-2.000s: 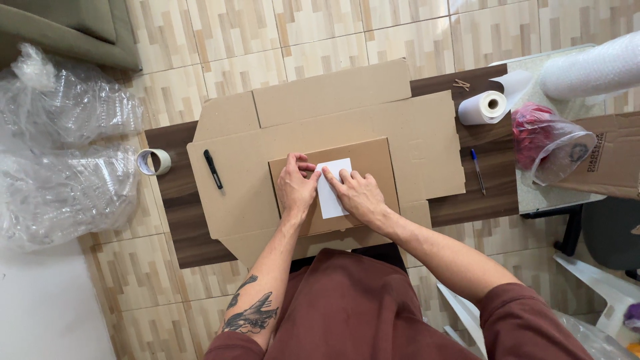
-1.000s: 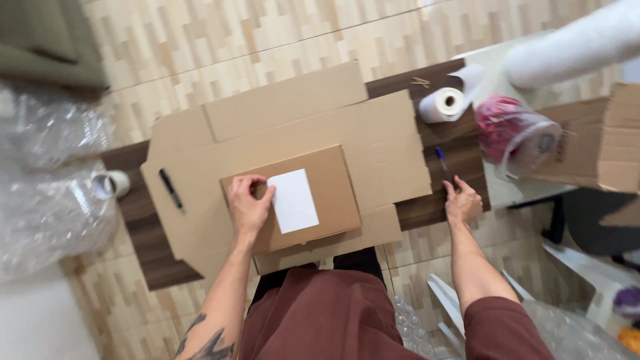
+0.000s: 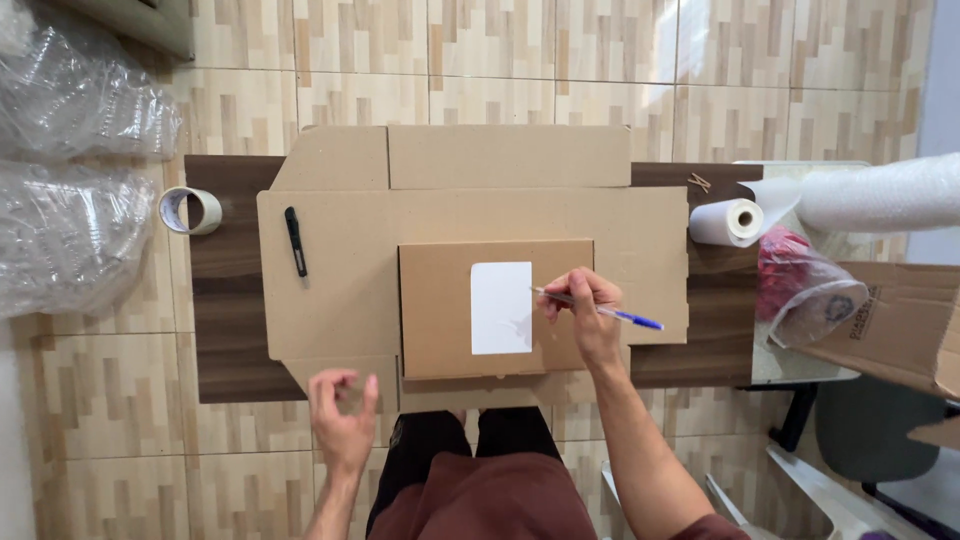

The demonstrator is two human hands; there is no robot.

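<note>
A closed cardboard box (image 3: 442, 315) lies on a flattened cardboard sheet (image 3: 337, 285), with a blank white label (image 3: 501, 307) on its top. My right hand (image 3: 585, 307) holds a ballpoint pen (image 3: 626, 316) with a blue cap end pointing right; the pen's tip is close to the label's right edge. Near the sheet's front left edge, my left hand (image 3: 343, 409) is raised with fingers apart and nothing in it. A black utility knife (image 3: 295, 241) rests on the left part of the sheet.
A tape roll (image 3: 204, 211) sits at the left edge of the dark wooden table (image 3: 232, 300). To the right are a white label roll (image 3: 726, 223), bubble wrap (image 3: 885, 193), a plastic bag with red contents (image 3: 795, 277) and an open carton (image 3: 892, 322). Clear plastic packaging (image 3: 67, 232) lies left.
My right hand has left the label, reached the pen at the table's right side, and brought it back over the box. My left hand has moved off the label toward the front left.
</note>
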